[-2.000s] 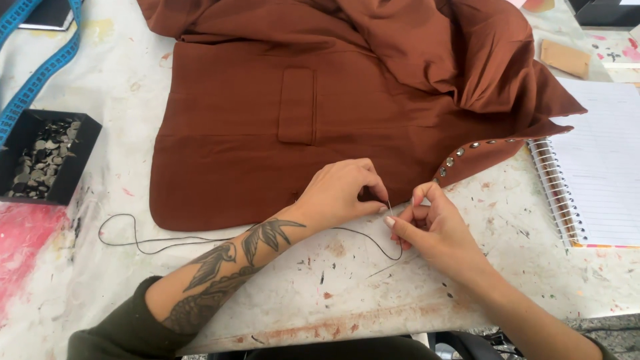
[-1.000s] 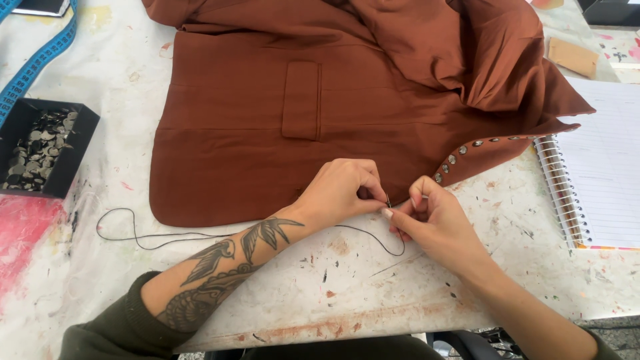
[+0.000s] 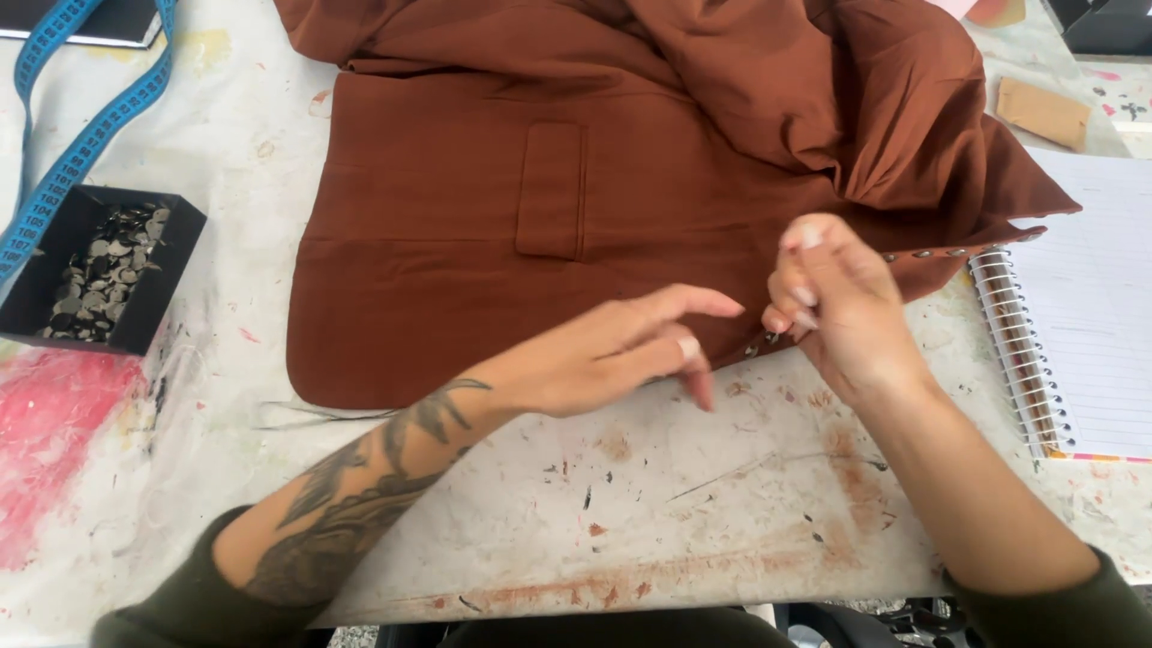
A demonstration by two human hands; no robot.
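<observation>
A brown jacket (image 3: 432, 198) with a pocket flap (image 3: 551, 191) lies spread on the table, metal studs (image 3: 923, 254) along its right edge. Over its lower edge my left hand (image 3: 630, 346) is blurred, its fingers apart and nothing seen between them. My right hand (image 3: 832, 306) is raised above the studded edge with its fingers curled and thumb against the forefinger; whether a needle or thread is pinched there cannot be seen. Dark thread (image 3: 333, 416) lies at the jacket's lower left corner, partly hidden by my left forearm.
A black box of metal studs (image 3: 184, 238) stands at the left, beside a blue measuring tape (image 3: 99, 135). At the right lie a spiral notebook (image 3: 1093, 315) and a tan piece of card or leather (image 3: 1042, 112). The paint-stained table (image 3: 720, 531) ends near my body.
My hands, together at the jacket's lower edge before, are now apart. The right hand has risen over the jacket, and the left hand's fingers have spread. The thread's loop at the left has shrunk.
</observation>
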